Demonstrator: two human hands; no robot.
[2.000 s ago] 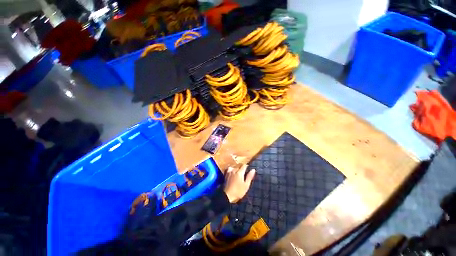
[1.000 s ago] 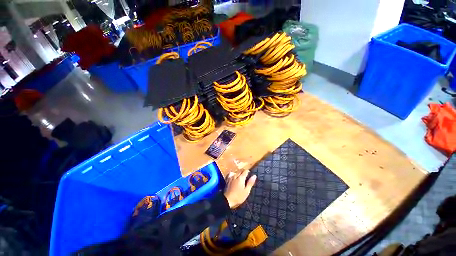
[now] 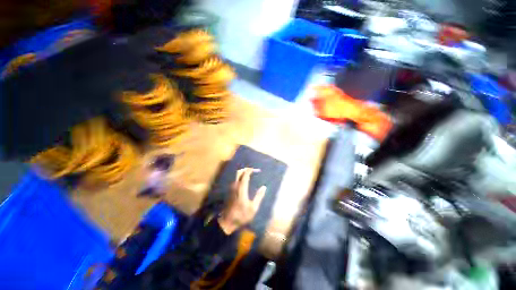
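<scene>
The view is blurred by motion. A dark bag panel [image 3: 272,170] lies flat on the tan table, narrower in view than its full sheet. My left hand [image 3: 243,201] rests on it with fingers apart, gripping nothing. A tan handle [image 3: 240,252] shows at the panel's near end, beside my left wrist and dark sleeve. A small blurred skin-toned patch [image 3: 275,243] at the panel's near right side may be my right hand; its shape and grip cannot be made out.
Stacked panels with tan handle loops [image 3: 161,110] stand at the back left. A smartphone [image 3: 157,174] lies before them. A blue bin [image 3: 45,226] is at left, another blue bin [image 3: 288,65] behind. Orange cloth [image 3: 351,110] lies beyond the table. Blurred white machine parts [image 3: 396,221] fill the right.
The view has swung right, bringing the machine side in and shifting the table left. My left hand now lies farther onto the panel, fingers spread.
</scene>
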